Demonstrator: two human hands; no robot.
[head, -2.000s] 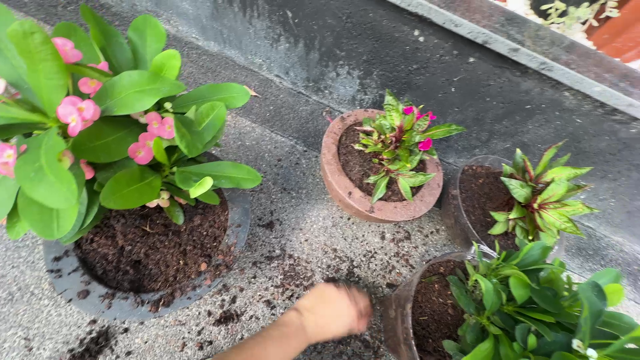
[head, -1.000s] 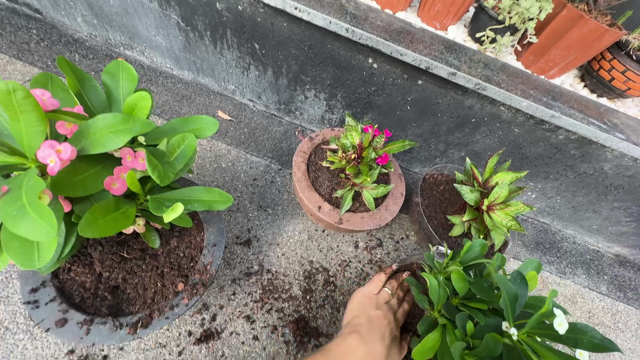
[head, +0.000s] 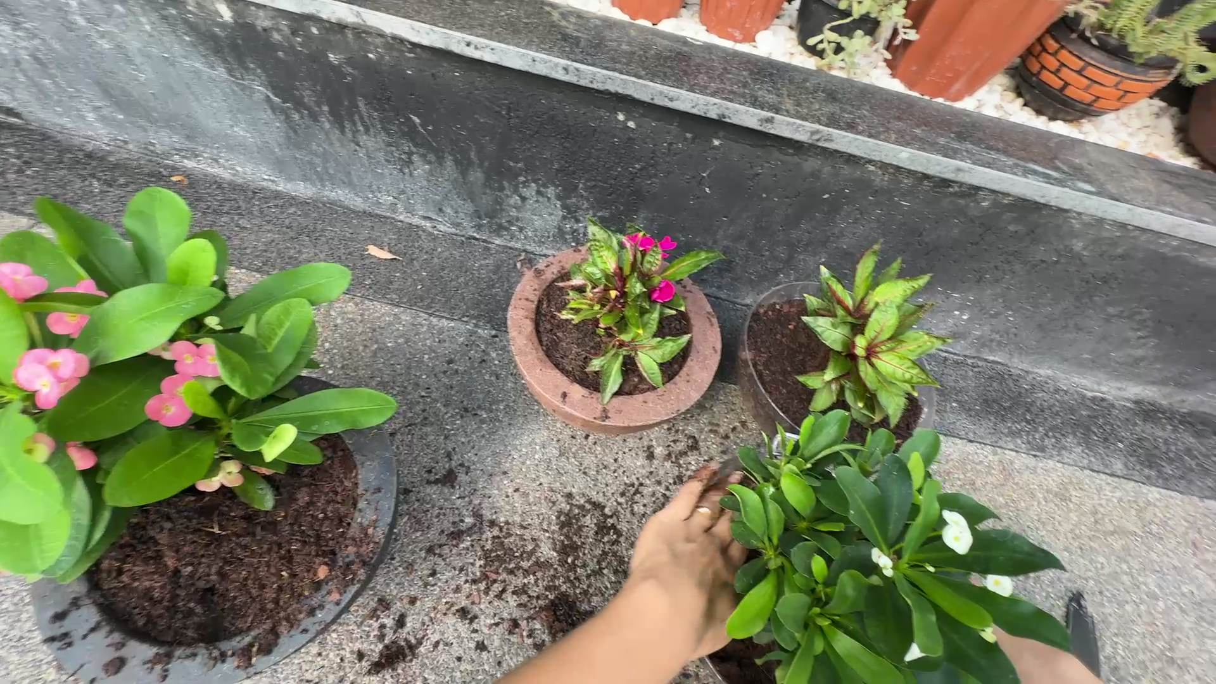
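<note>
At the lower middle, my left hand (head: pixel 689 560) is at the left rim of the pot holding the white-flowered leafy plant (head: pixel 855 541); leaves hide its fingertips, so its grip is unclear. On the plant's right side, part of my right hand or forearm (head: pixel 1035 660) shows under the leaves, its fingers hidden. Some potting soil (head: pixel 741 660) shows beneath the leaves. Behind stand a clear pot (head: pixel 750 380) with a variegated plant (head: pixel 874 342) and a reddish round pot (head: pixel 541 389) with a magenta-flowered plant (head: pixel 617 313).
A large grey pot (head: pixel 375 532) with a pink-flowered plant (head: pixel 142 380) stands at left. Spilled soil (head: pixel 551 560) lies on the speckled floor. A dark stone ledge (head: pixel 665 161) crosses behind, with terracotta pots (head: pixel 969 47) and white pebbles beyond. A dark object (head: pixel 1081 632) is at lower right.
My left hand has moved from the floor beside the pot to its rim, against the leaves. Part of my right arm now shows at lower right. The view has shifted.
</note>
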